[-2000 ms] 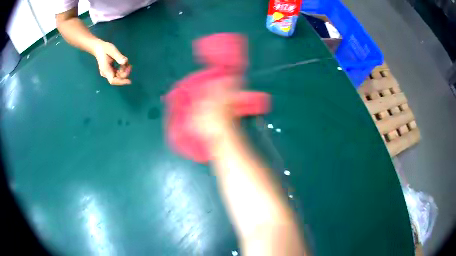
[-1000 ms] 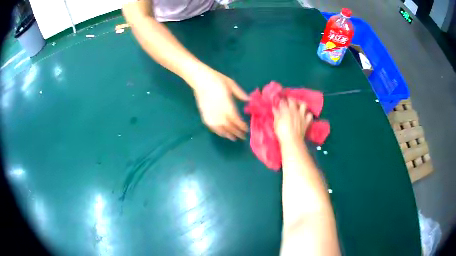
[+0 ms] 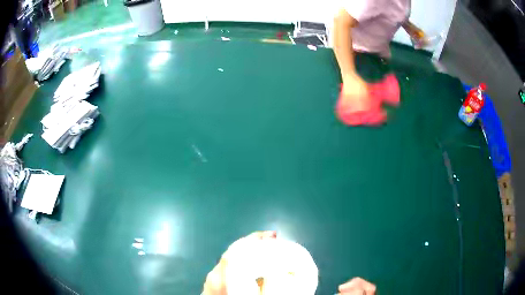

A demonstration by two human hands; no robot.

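Note:
A white paper cup (image 3: 273,268) is at the bottom centre, seen from above with its round rim; small orange print shows. My left hand (image 3: 216,279) is shut on its left side, fingertips showing along the upper rim. My right hand (image 3: 357,286) is low at the bottom edge, right of the cup and apart from it. Only curled fingers show; the rest is cut off, so its grip is unclear. A red cloth (image 3: 377,106) lies under another person's hand on the far right of the green table (image 3: 259,155).
White corded panels (image 3: 69,124) are stacked at the left, with a single white panel (image 3: 43,193) and cables (image 3: 11,167) nearer. A red bottle (image 3: 472,105) stands at the right edge by a blue bin (image 3: 496,135). A person in a light top stands at the far side.
The view has swung left and back. The red cloth, under my hand before, is now under the other person's hand. The cup has come into view in my left hand.

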